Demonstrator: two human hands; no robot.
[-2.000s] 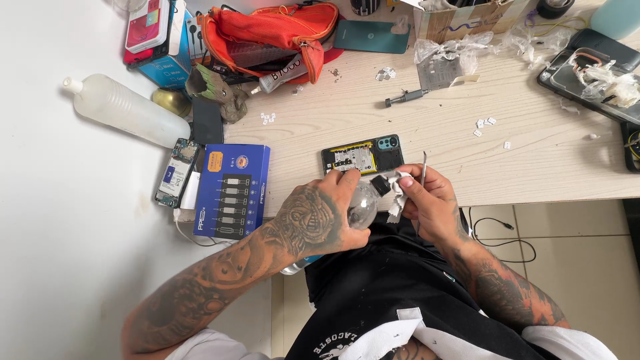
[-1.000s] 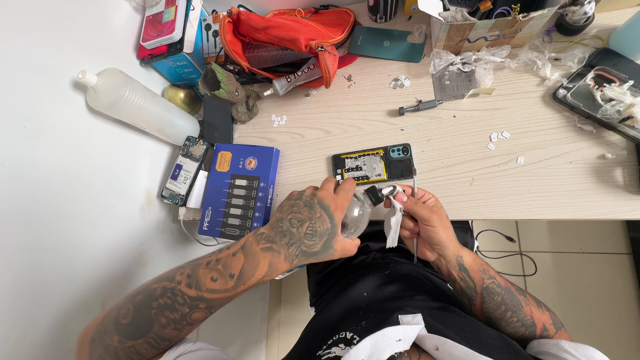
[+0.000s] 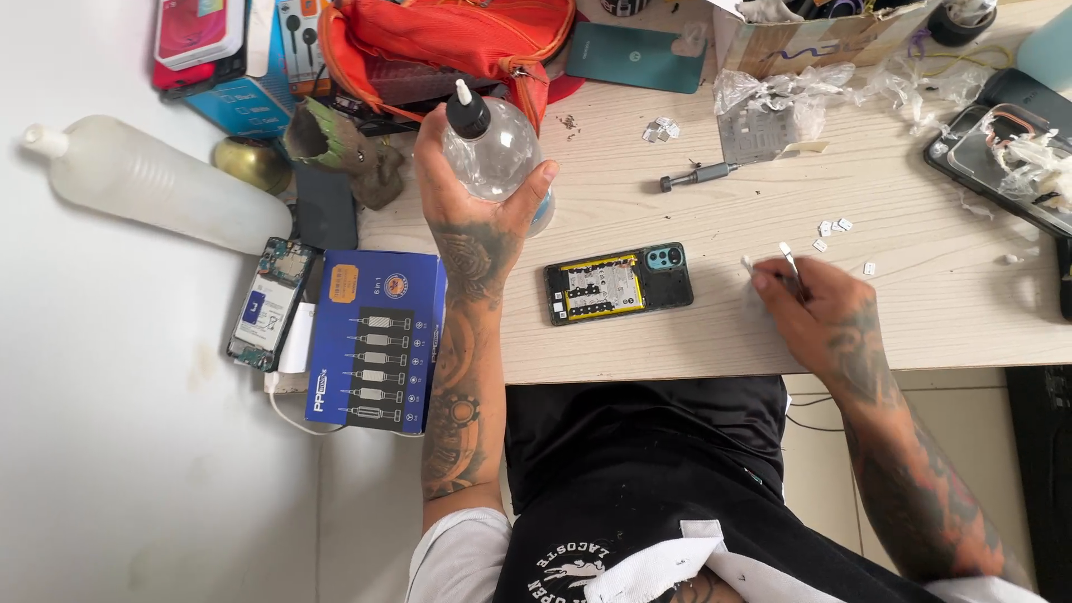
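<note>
My left hand [image 3: 477, 197] grips a clear plastic bottle [image 3: 500, 149] with a black cap and white nozzle, above the table's back left, near the orange bag. At the right, my right hand [image 3: 808, 306] holds a slim metal tool [image 3: 790, 258] and pinches a bit of white material [image 3: 748, 265], slightly blurred. Between the hands lies an opened smartphone [image 3: 618, 285] with its battery showing and a blue camera cluster. Behind it rests a grey precision screwdriver [image 3: 700, 176]. Small white pieces [image 3: 835, 228] lie beyond my right hand.
A blue screwdriver-set box [image 3: 374, 339], another opened phone [image 3: 272, 303] and a large translucent bottle [image 3: 159, 180] are at the left. An orange bag [image 3: 452, 42], a teal phone back cover [image 3: 636, 57] and a cardboard box [image 3: 816, 42] line the back. Phone cases [image 3: 1005, 167] lie at the right.
My left hand has carried the clear bottle away from the table's front edge to the back left. My right hand has moved to the right with the tool, so the hands are now far apart.
</note>
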